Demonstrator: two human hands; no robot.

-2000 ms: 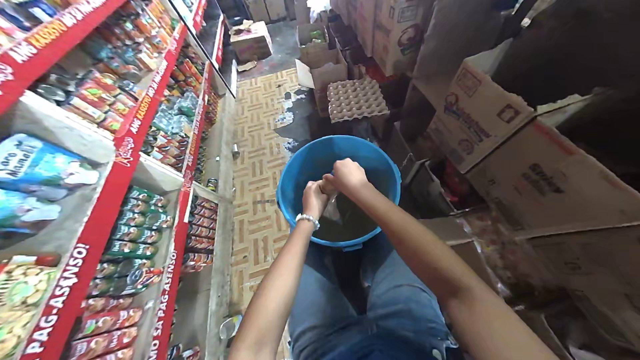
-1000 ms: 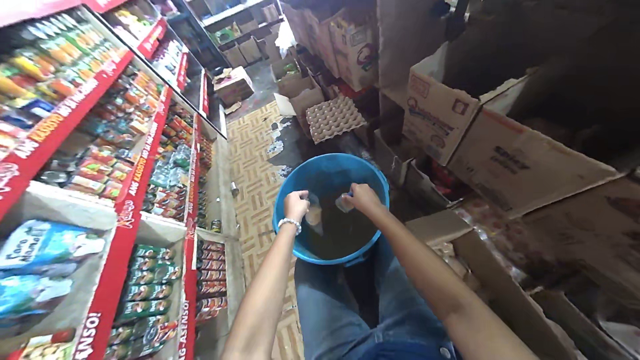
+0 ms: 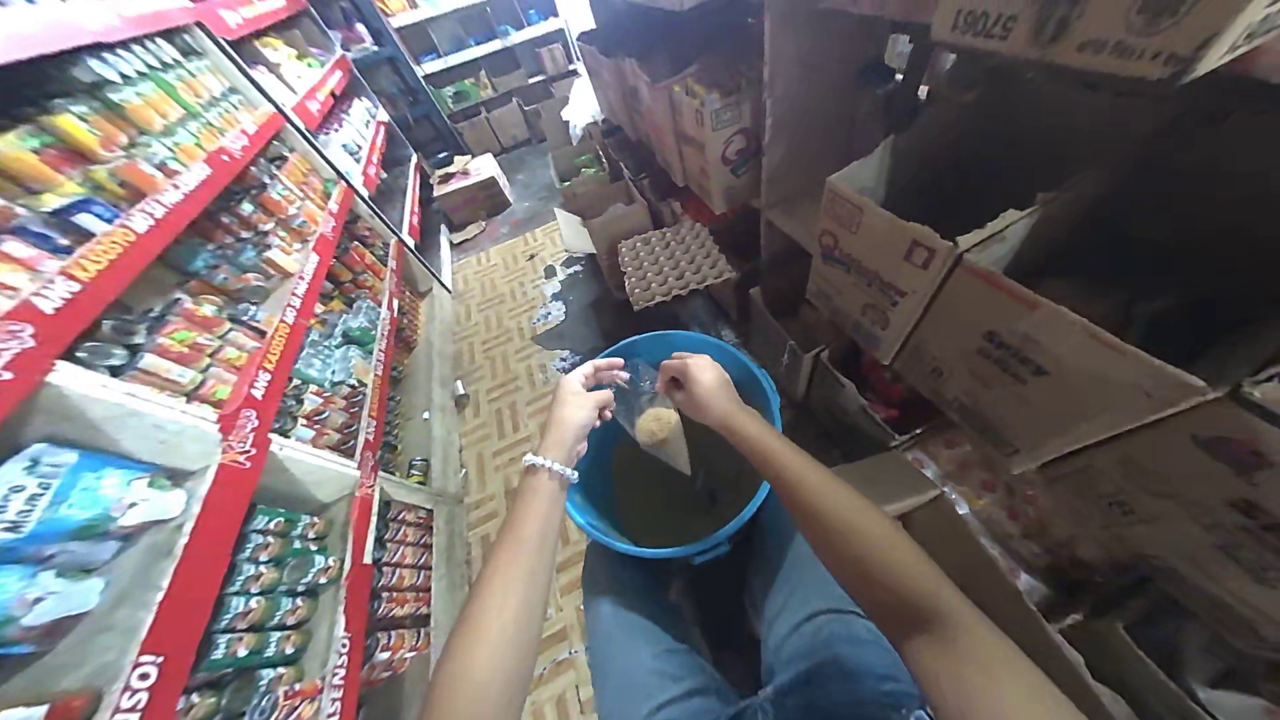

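A clear plastic bag [image 3: 658,426] with a light brown granular substance at its bottom hangs over a blue plastic basin [image 3: 770,395]. My left hand [image 3: 582,408], with a beaded bracelet at the wrist, holds the bag's upper left edge between the fingers. Pinched in my right hand [image 3: 700,388] is the upper right part of the bag. The basin stands between my knees, with brownish contents whose kind I cannot tell.
Store shelves [image 3: 240,420] packed with cans and pouches run along the left. An egg tray [image 3: 672,264] lies beyond the basin. Open cardboard boxes [image 3: 1040,360] crowd the right side. Worn patterned flooring [image 3: 500,340] runs beside the shelves.
One second ago my hands were farther apart over the basin, each near something pale; now both are at one bag, held up with the substance showing. The view has shifted.
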